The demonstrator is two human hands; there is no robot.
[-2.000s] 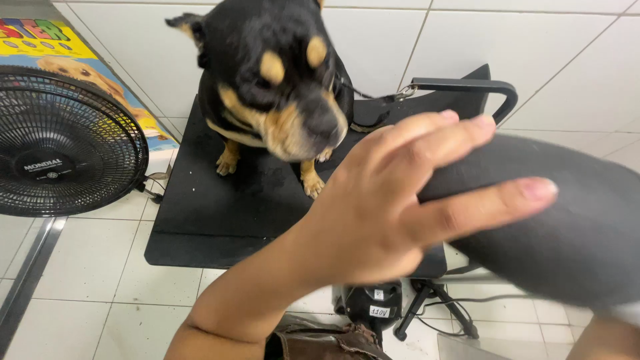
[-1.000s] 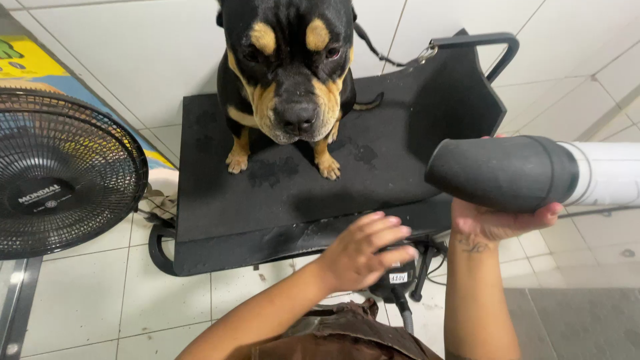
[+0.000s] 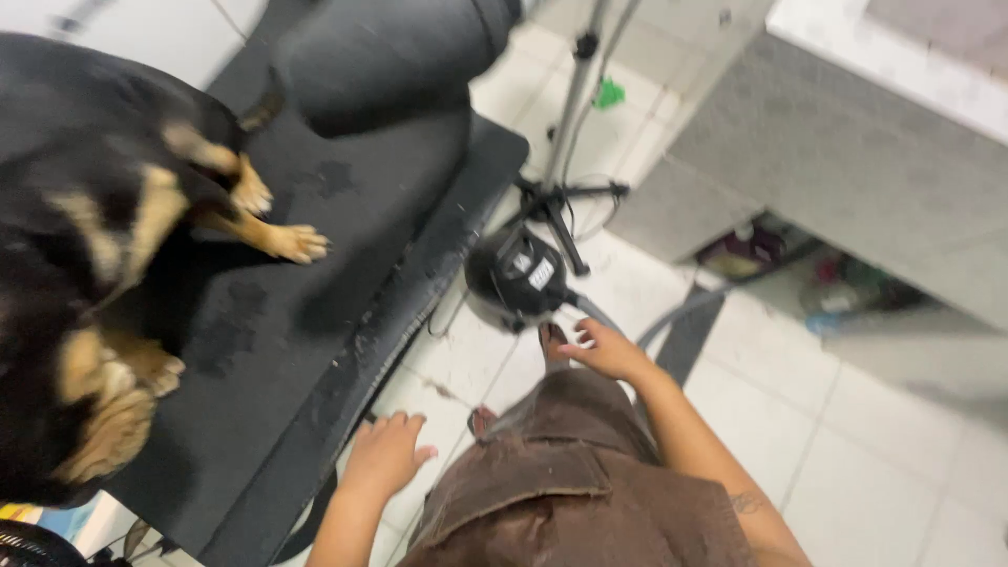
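My left hand (image 3: 390, 453), empty with its fingers apart, is over the near edge of the black grooming table (image 3: 370, 315). My right hand (image 3: 610, 350), also empty and loosely spread, is above the floor beside a round black dryer unit (image 3: 516, 276) with a grey hose. A black-and-tan dog (image 3: 102, 197) is on the table at the left, its head low toward the lower left. The wide black nozzle (image 3: 386, 59) hangs over the table's far end at the top, blurred, with neither hand on it.
A metal stand (image 3: 563, 142) with splayed legs rises beside the dryer unit. To the right is a grey counter (image 3: 827, 173) with things in a low opening. A fan (image 3: 35, 543) shows at the bottom left. Brown apron (image 3: 535, 504) and sandalled feet are below me.
My right hand has let go of the black nozzle, which it held one second ago. The view has swung right and turned down toward the floor. The dog's head has lowered from facing me.
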